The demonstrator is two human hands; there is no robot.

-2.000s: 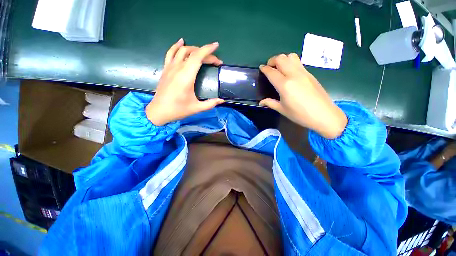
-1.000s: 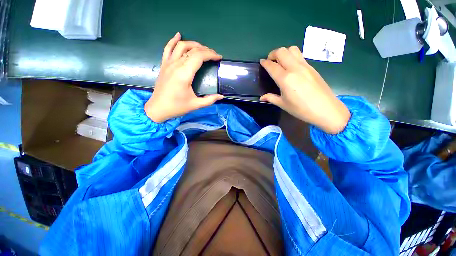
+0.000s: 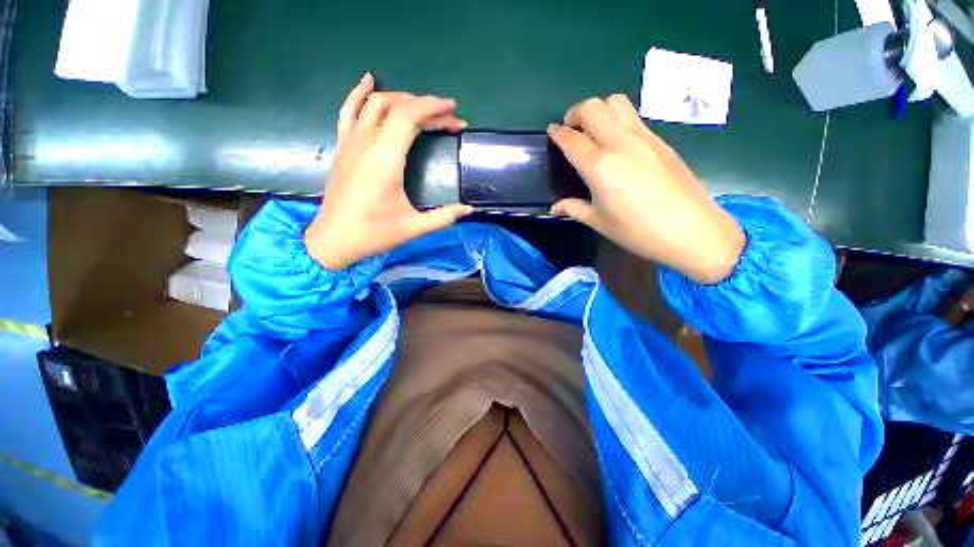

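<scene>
A black glossy smartphone or display unit (image 3: 506,171) lies lengthwise at the front edge of the green bench mat, with a bright lamp reflection on its face. My left hand (image 3: 387,176) is bare and holds its left end, fingertips at the far edge and thumb at the near edge. My right hand (image 3: 630,176) is bare and holds the right end the same way, covering that end. Whether a clear film lies on the face cannot be told.
A stack of film packs (image 3: 166,48) lies at bench left. A printed card (image 3: 686,87), white stick (image 3: 765,41) and dispenser bottle (image 3: 849,69) lie right. An open carton (image 3: 118,288) with white boxes stands below the edge. Another person's blue sleeve (image 3: 918,353) shows at right.
The hands keep nearly the same grip on the unit. The view has shifted slightly, so the bench things sit a little differently in the picture.
</scene>
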